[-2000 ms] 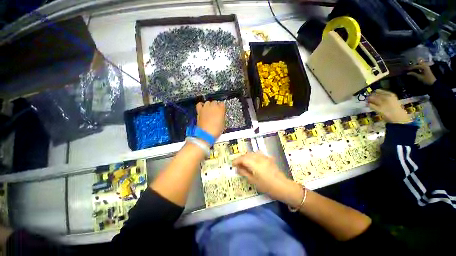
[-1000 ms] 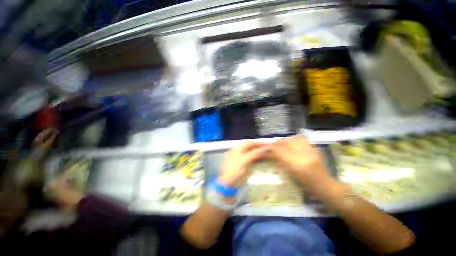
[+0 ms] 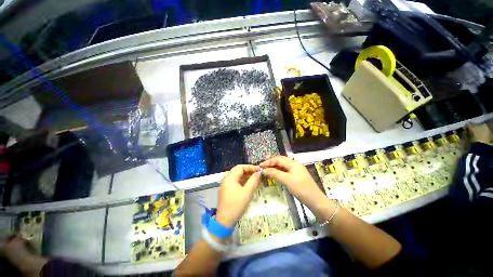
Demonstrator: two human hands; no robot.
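My left hand (image 3: pixel 236 193), with the blue wrist strap (image 3: pixel 219 228), and my right hand (image 3: pixel 293 178) meet fingertip to fingertip over the top edge of a pale yellow circuit board (image 3: pixel 265 215) on the rail. A tiny light piece shows between the fingertips; it is too small to name. Just behind my hands are three small black bins: blue components (image 3: pixel 189 160) at left, dark components (image 3: pixel 225 151) in the middle, silver-grey components (image 3: pixel 261 146) at right. Yellow blocks (image 3: pixel 310 115) lie in the large black bin (image 3: pixel 339 116).
A shallow cardboard tray (image 3: pixel 184 103) holds loose leaded components. A tape dispenser (image 3: pixel 373 96) stands at right. Joined boards (image 3: pixel 389 176) run along the rail at right, a populated board (image 3: pixel 158 227) at left. A plastic bag (image 3: pixel 147 130) lies left. Neighbours' hands show at both edges.
Two seconds ago my left hand was at the small bins and my right hand over the board; now their fingertips are together above the board's top edge. The camera view has shifted.
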